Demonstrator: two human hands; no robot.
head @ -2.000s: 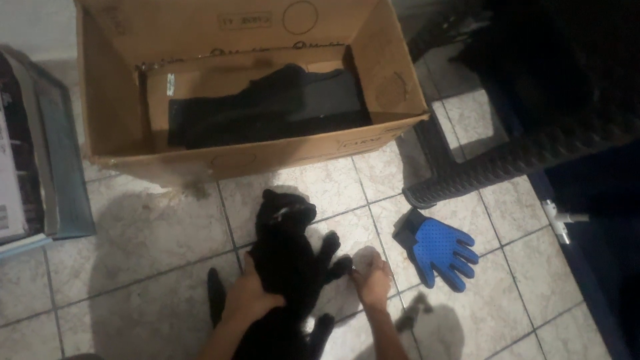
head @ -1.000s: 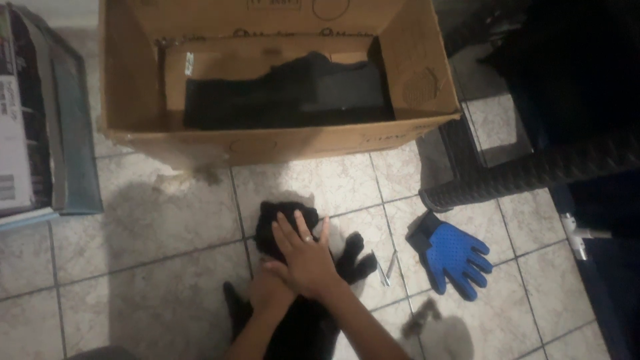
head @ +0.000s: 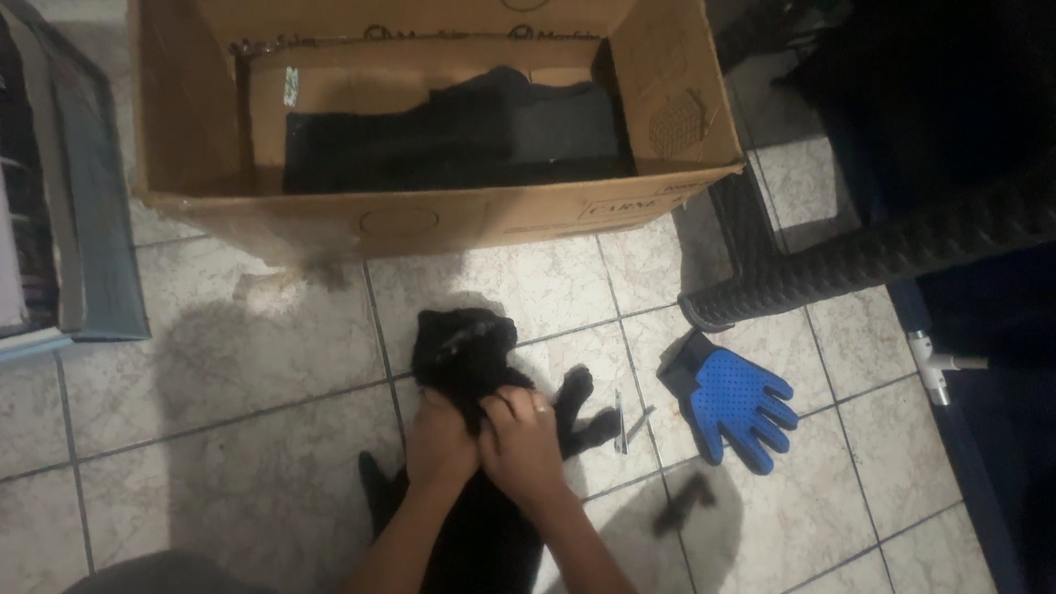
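Observation:
A black cat lies on the tiled floor with its head towards the cardboard box and its paws out to the right. My left hand rests on the cat at its neck and shoulder, its fingers partly sunk in the fur. Close beside it, my right hand is on the cat's upper chest with the fingers bent; a ring is on one finger. Whether either hand pinches the fur cannot be made out. A small metal tool, perhaps nail clippers, lies by the front paws. To the right lies a blue rubber-dotted grooming glove.
A cardboard box holding dark cloth stands ahead. Another box is at the left edge. A black ribbed bar reaches in from the right, near a white pipe fitting. A dark tuft lies on the floor.
My right hand was by the front paws, then over the cat's head, and is now lower, at the neck and chest. My left hand has moved up from the cat's side to its neck.

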